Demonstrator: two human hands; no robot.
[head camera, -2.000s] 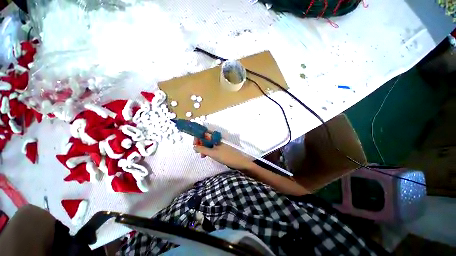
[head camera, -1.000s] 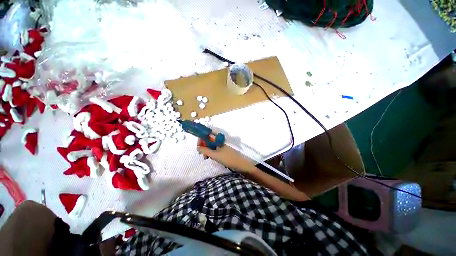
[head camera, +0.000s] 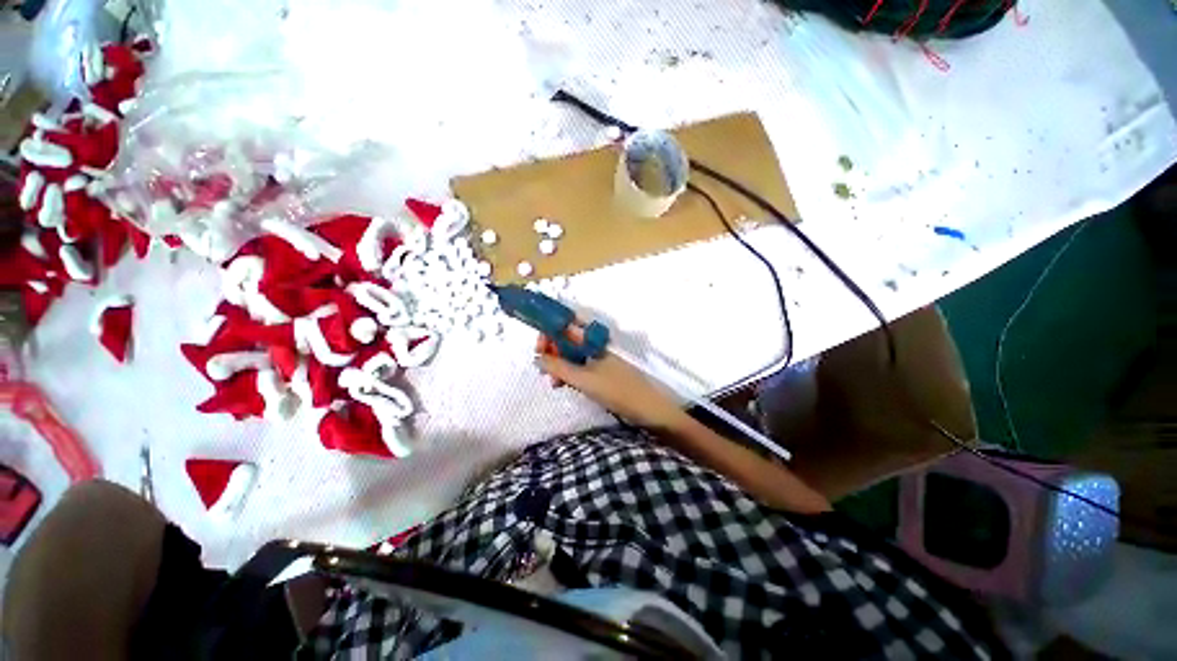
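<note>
My right hand (head camera: 564, 363) grips a teal-blue glue gun (head camera: 553, 322) with an orange mark. A long whitish glue stick (head camera: 704, 403) trails from its rear. The dark nozzle points at the edge of a pile of white pompoms (head camera: 445, 287). Left of the pile lies a heap of mini Santa hats (head camera: 303, 323), red with white brims. One hat (head camera: 217, 482) lies apart nearer me. My left hand is not visible; a blurred rounded skin-toned shape fills the lower left corner.
A brown cardboard sheet (head camera: 736, 174) bears a translucent round cup or roll (head camera: 652, 173) and a few pompoms. A black cord (head camera: 826, 262) curves over the table edge. An open carton (head camera: 891, 407) and a pink stool-like object (head camera: 1020, 523) stand below right. Clear plastic (head camera: 323, 78) lies at the far left.
The whole view has shifted, so the table's things appear farther right and slightly higher. My right hand still holds the glue gun at the pompom pile's edge. No item has clearly been picked up.
</note>
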